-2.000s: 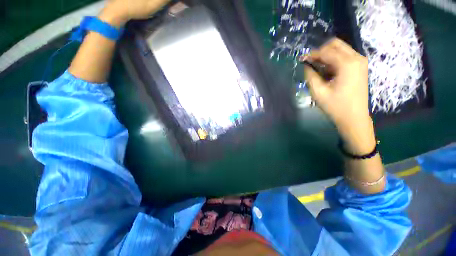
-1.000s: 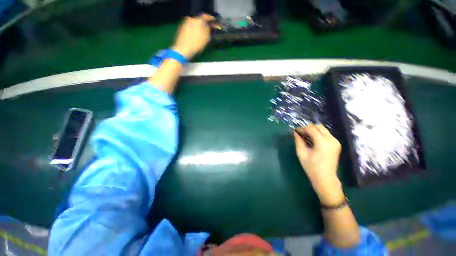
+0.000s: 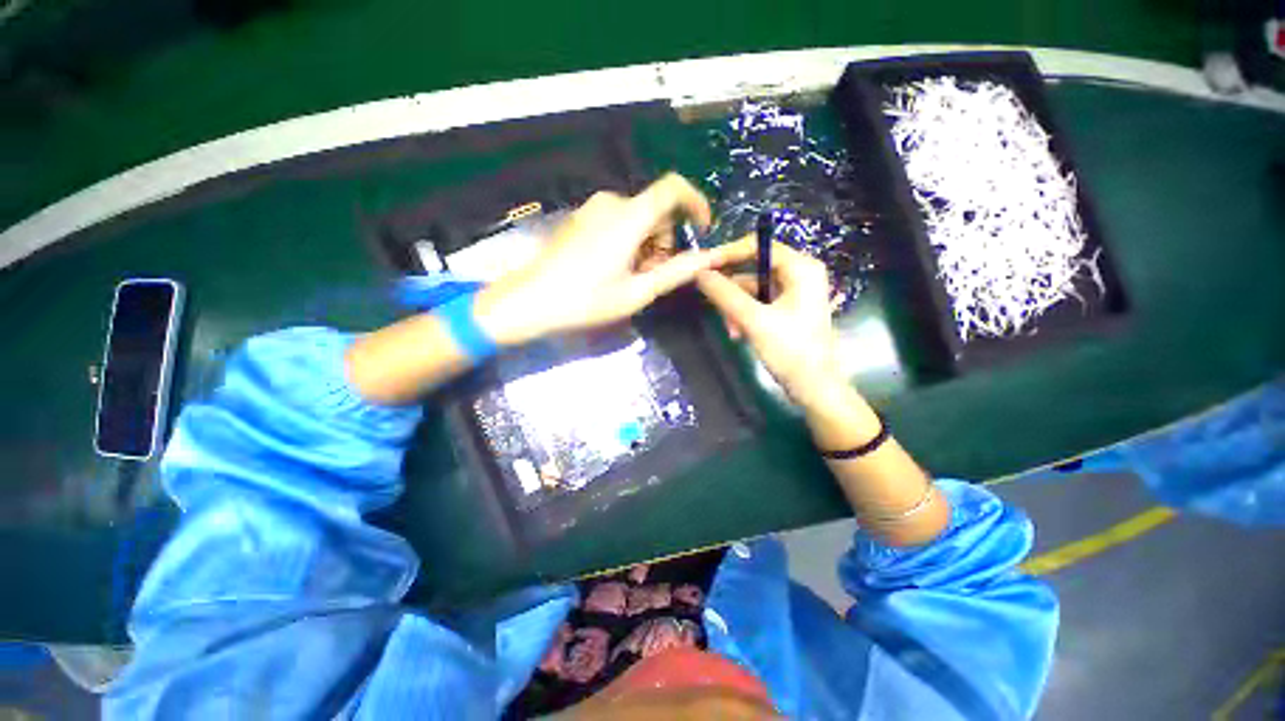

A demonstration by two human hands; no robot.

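Observation:
My left hand (image 3: 585,268) is over the tablet half-assembly (image 3: 578,423), its fingertips around a tiny pale small part (image 3: 688,237), too blurred to make out. My right hand (image 3: 789,317) holds slim black tweezers (image 3: 765,256) upright, and its fingertips meet my left thumb. The assembly lies tilted in a black holding tray (image 3: 514,518). Its board shows a teal patch (image 3: 630,433) at the near end. My left hand and wrist hide its middle.
A heap of small dark, glinting parts (image 3: 789,183) lies beyond my right hand. Right of it is a black parts tray (image 3: 923,303) full of white strips (image 3: 994,211). A smartphone (image 3: 138,369) lies at the far left. A pale rail (image 3: 536,113) runs behind.
The holding tray with the assembly now lies on the near mat, which was bare there a second ago. My left hand has come back from beyond the rail to meet my right hand.

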